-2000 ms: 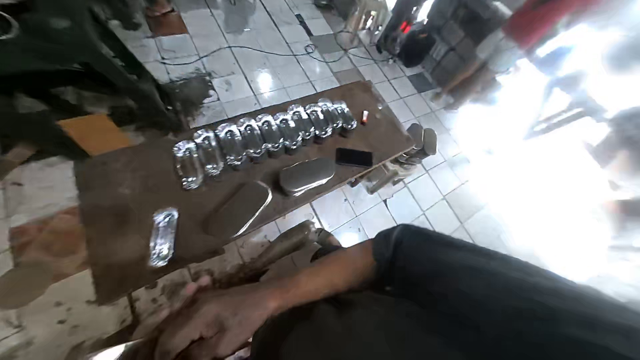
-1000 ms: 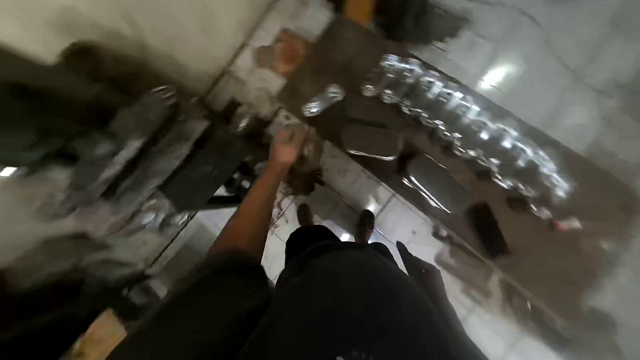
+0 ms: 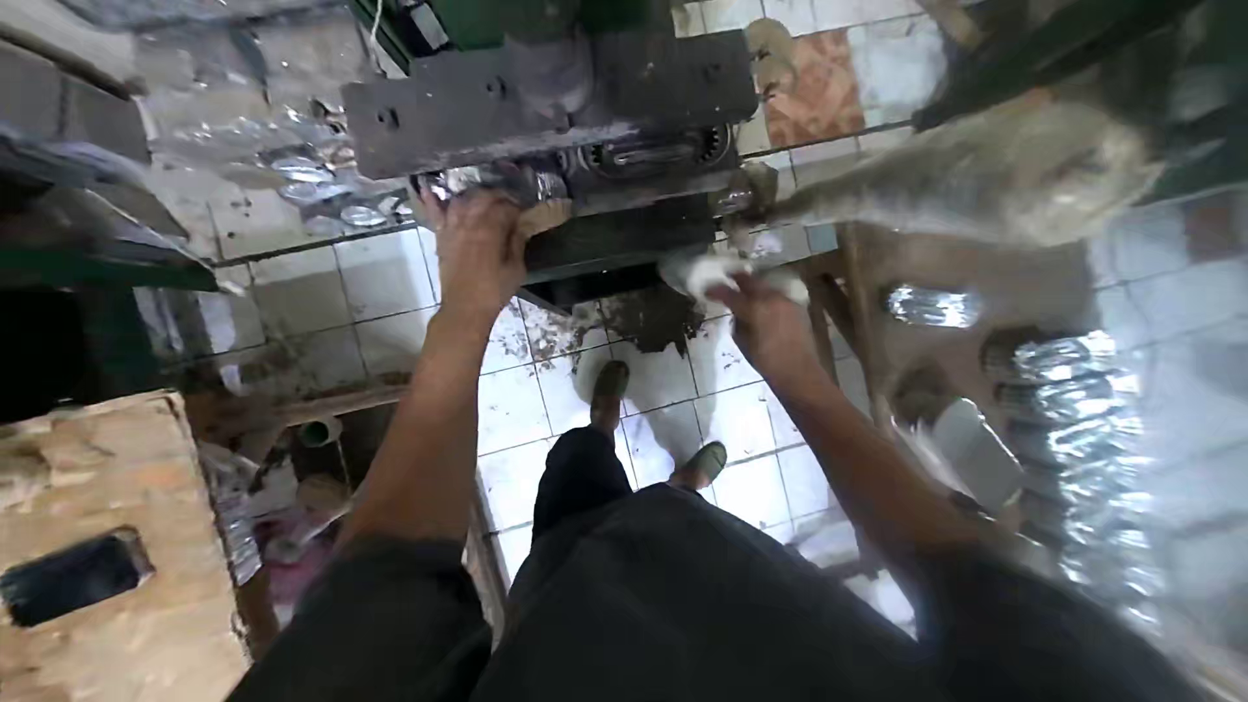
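My left hand [image 3: 476,239] rests at the front of a dark metal press [image 3: 546,107], its fingers on a shiny crumpled metal piece [image 3: 487,180]; whether it grips the piece is unclear. Beside it, an oblong die cavity [image 3: 658,154] shows under the press plate. My right hand [image 3: 765,317] is closed on a white cloth-like wad [image 3: 721,276], blurred, just right of the press front. To the right, a single shiny oblong metal piece [image 3: 933,306] lies on a brown table [image 3: 1024,255], above a row of similar pieces [image 3: 1087,439].
A flat oblong plate [image 3: 975,453] lies by the table's near edge. At lower left is a wooden board [image 3: 107,624] with a dark rectangular opening or object. Metal scraps [image 3: 312,180] lie behind my left hand. A pale wrapped bar [image 3: 975,185] slants at the upper right.
The view has swung from the table to the press. My left hand is now at the press front, and my right hand has come into view with the white wad.
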